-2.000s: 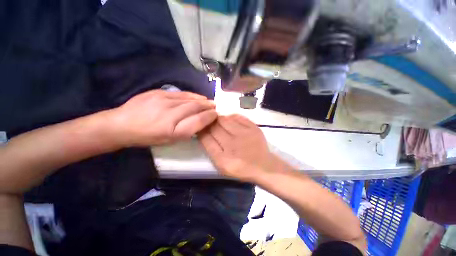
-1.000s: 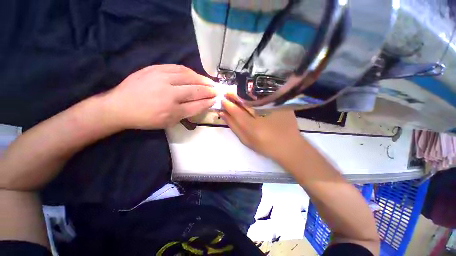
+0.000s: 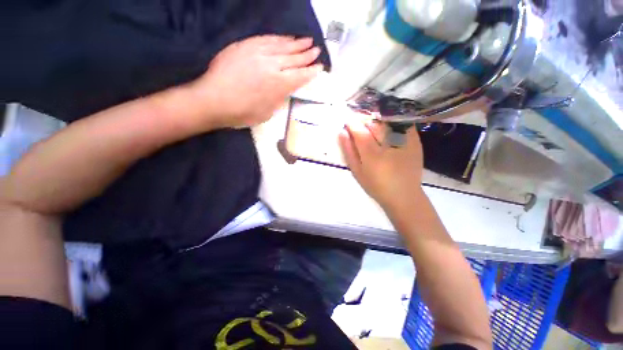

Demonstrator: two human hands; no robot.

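Observation:
The black fabric panel (image 3: 136, 51) lies over the left of the table and hangs down at the lap. My left hand (image 3: 263, 78) lies on its right edge, fingers pointing at the machine; whether it grips the cloth is hard to tell. My right hand (image 3: 382, 154) is under the sewing machine head (image 3: 444, 41), beside the presser foot area (image 3: 369, 102); its fingertips are partly hidden by the head. The bare needle plate area (image 3: 311, 133) shows between the hands. A white piece (image 3: 239, 222) sticks out from under the black fabric at the table's front edge.
A black pad (image 3: 447, 150) with a thin pale stick lies on the machine bed under the arm. A blue basket (image 3: 526, 301) stands below the table at right. Pink fabric (image 3: 574, 222) is at the table's right end. Part of another person (image 3: 591, 301) shows at far right.
My left hand has moved up and left with the black fabric, away from my right hand. The needle plate area is now uncovered. My right hand has shifted right in the view.

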